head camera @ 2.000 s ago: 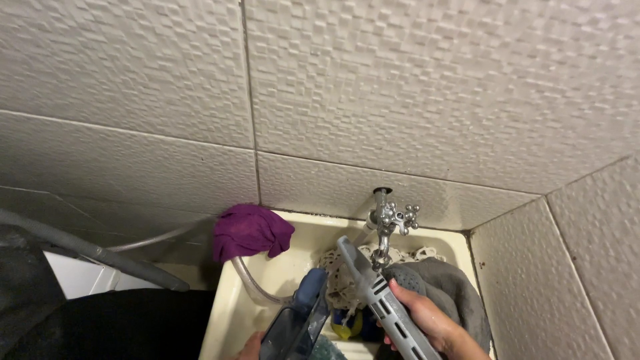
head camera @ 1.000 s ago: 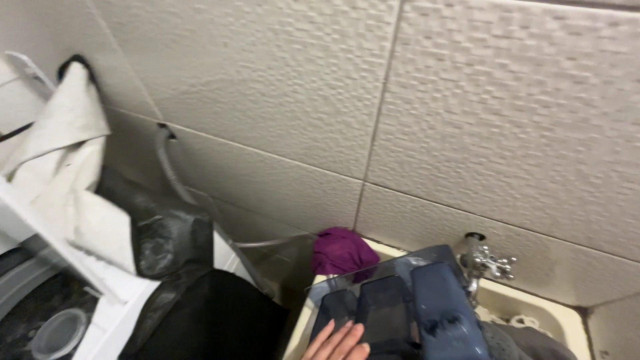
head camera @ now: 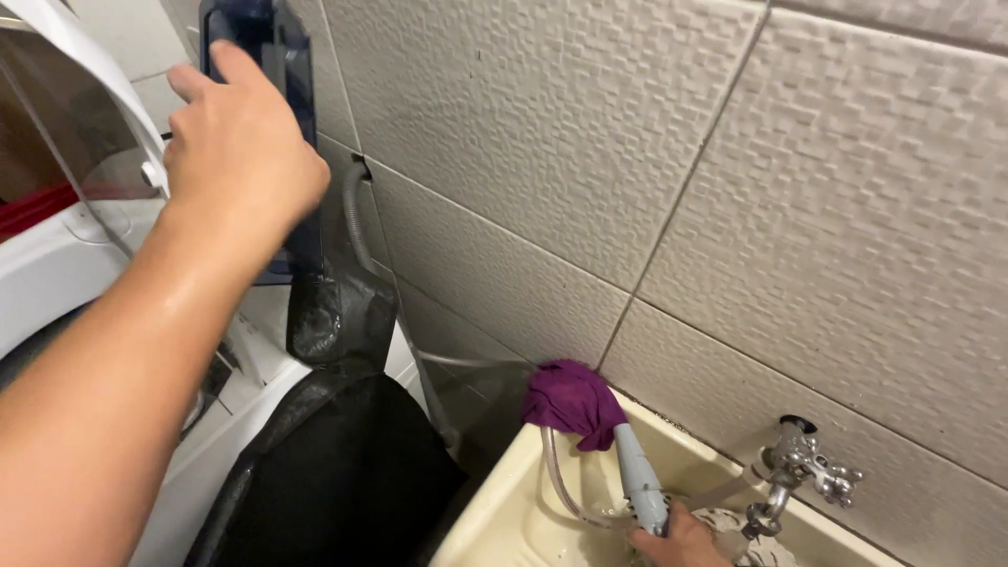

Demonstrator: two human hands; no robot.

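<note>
My left hand (head camera: 236, 134) is raised at the upper left, its fingers over a dark blue translucent plastic container (head camera: 295, 79); the thumb's grip is partly hidden. At the bottom, my right hand (head camera: 685, 539) holds one end of a long grey plastic part (head camera: 642, 476) over the cream sink (head camera: 488, 504). The upper end of this part meets a purple cloth (head camera: 571, 402) bunched on the sink's back left corner. A clear hose (head camera: 555, 468) runs from under the cloth into the sink. Crocheted pale fabric (head camera: 720, 520) lies beneath the chrome tap (head camera: 803, 465).
A white top-loading washing machine (head camera: 47, 276) with a raised lid stands at the left. Black material (head camera: 339, 480) is draped between it and the sink. A grey corrugated hose (head camera: 354, 213) comes from the textured tile wall (head camera: 504, 157).
The view has swung left. The blue container, over the sink one second ago, is now at the upper left by the washing machine, with my left hand on it.
</note>
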